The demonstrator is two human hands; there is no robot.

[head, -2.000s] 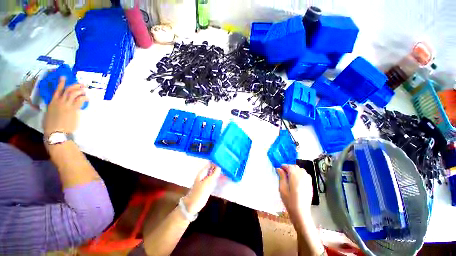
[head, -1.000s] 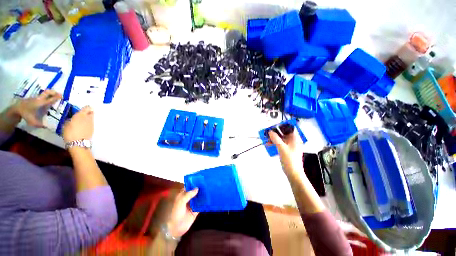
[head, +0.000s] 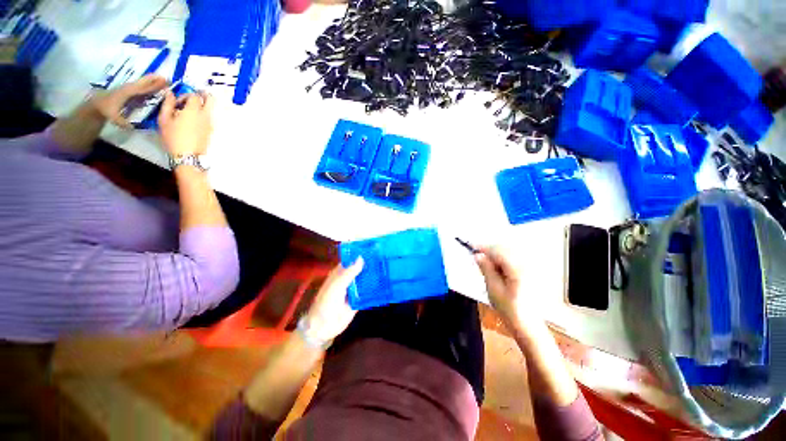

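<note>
My left hand (head: pixel 332 303) holds a blue insert tray (head: pixel 396 269) by its left edge above my lap, recesses facing up. My right hand (head: pixel 500 274) pinches a short black cable (head: pixel 466 245) just right of that tray; only its dark end shows beyond the fingers. Two filled trays (head: pixel 396 173) lie side by side on the table, each with pale plug tips and a black coil. Another blue tray (head: pixel 545 189) lies flat at centre right; no cable can be made out in it. A large heap of black cables (head: pixel 414 53) lies behind.
A smartphone (head: pixel 588 267) and thin looped lead lie beside the round grey-green basket (head: pixel 662 319) at right. Stacked blue trays (head: pixel 595 112) stand at back right. At left a neighbour's hands (head: pixel 183 129) work on a blue item near stacked printed boxes (head: pixel 226 43).
The view has shifted, so table items appear higher and further right. My right hand has left the tray at centre right and come toward the held tray. The held tray is turned.
</note>
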